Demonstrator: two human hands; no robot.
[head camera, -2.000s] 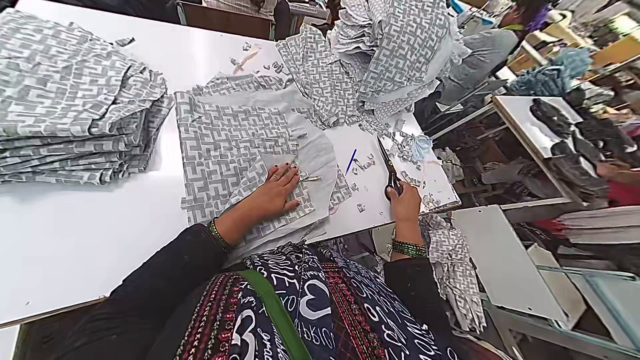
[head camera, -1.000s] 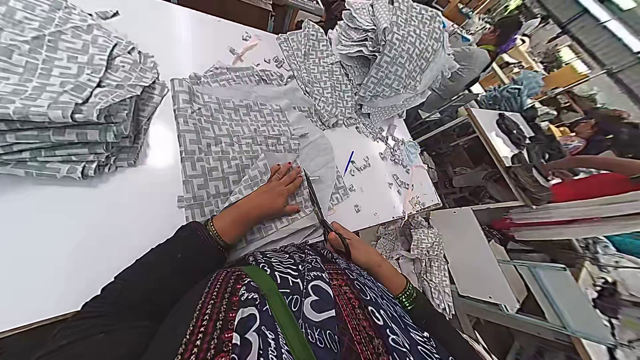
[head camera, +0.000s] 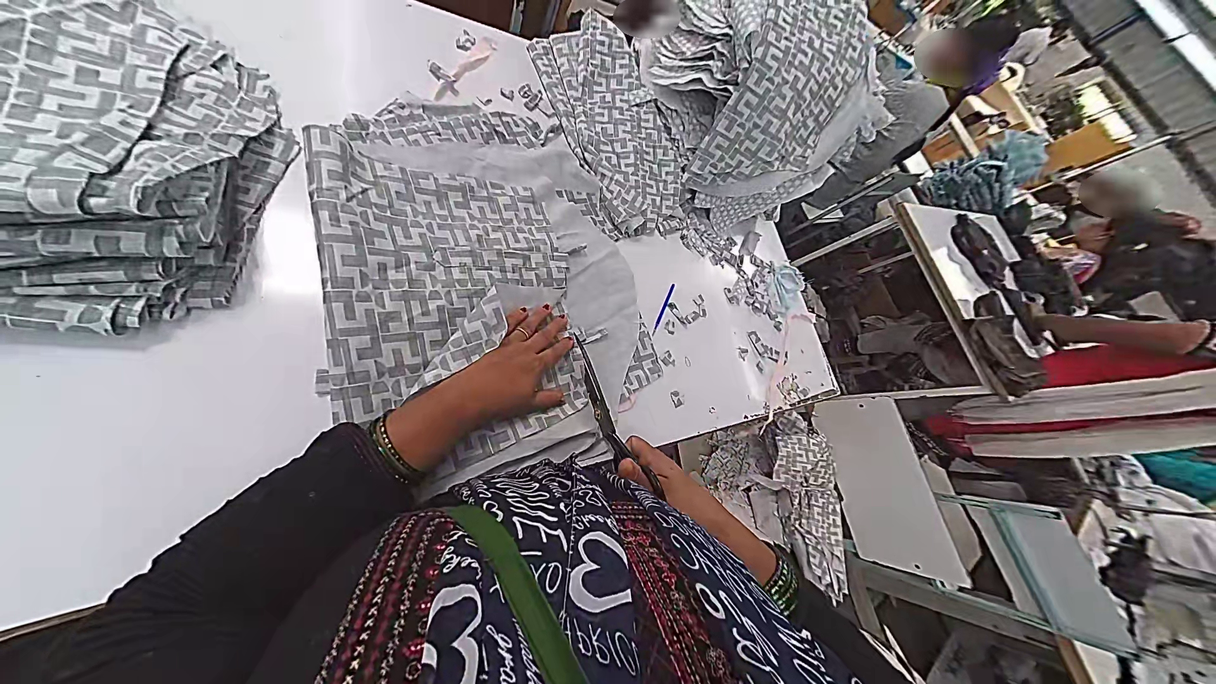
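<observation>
My left hand (head camera: 521, 366) lies flat, fingers spread, on grey-and-white patterned fabric (head camera: 427, 247) on the white table. In my right hand (head camera: 665, 475) are black-handled scissors (head camera: 598, 399), their blades pointing away from me along the fabric, with the tips near my left fingertips. Whether the blades are closed on cloth I cannot tell. A plain pale layer of cloth (head camera: 608, 294) shows beside the patterned pieces. To its right a blue pen-like stick (head camera: 664, 307) lies among small fabric scraps (head camera: 686, 312).
A thick stack of patterned fabric (head camera: 123, 180) stands at the left of the white table (head camera: 123, 456). More patterned pieces (head camera: 760, 104) are heaped at the back right. Cut cloth (head camera: 803, 494) hangs below the table's right edge. Other people sit farther off at the right.
My right hand has brought the scissors from the scraps at the right over to the fabric edge near my left hand, where they were one second ago too. My left hand has stayed on the fabric.
</observation>
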